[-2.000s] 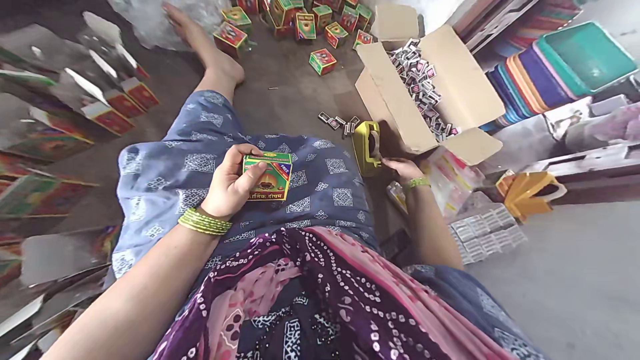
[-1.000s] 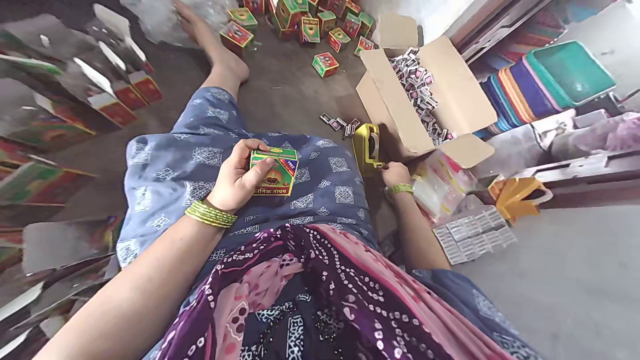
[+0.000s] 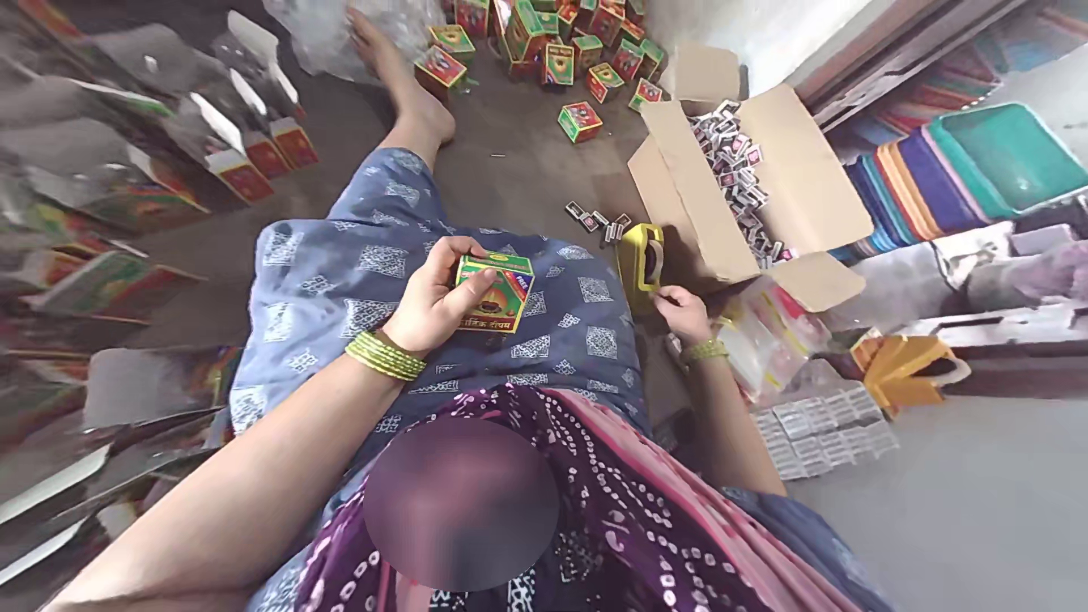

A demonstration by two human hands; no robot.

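My left hand [image 3: 438, 297] grips a small green and red printed cardboard box [image 3: 501, 297] above my lap, with the thumb across its front. My right hand [image 3: 682, 313] is at the near end of a yellow tape dispenser [image 3: 631, 259], which stands on the floor beside my knee and holds a roll of tape. Its fingertips are pinched together at the dispenser's edge; whether tape is between them cannot be made out. Several matchboxes [image 3: 586, 219] lie on the floor just beyond the dispenser.
An open carton [image 3: 812, 170] full of small matchboxes stands at the right. Many closed printed boxes [image 3: 580, 121] lie ahead. Open-flapped boxes [image 3: 246, 161] line the left. Stacked plastic trays [image 3: 1011, 161], an orange tape dispenser [image 3: 909, 365] and plastic-wrapped packs [image 3: 824, 429] are further right.
The box in my left hand shows its front more squarely than two seconds ago. My right hand has stayed at the yellow dispenser.
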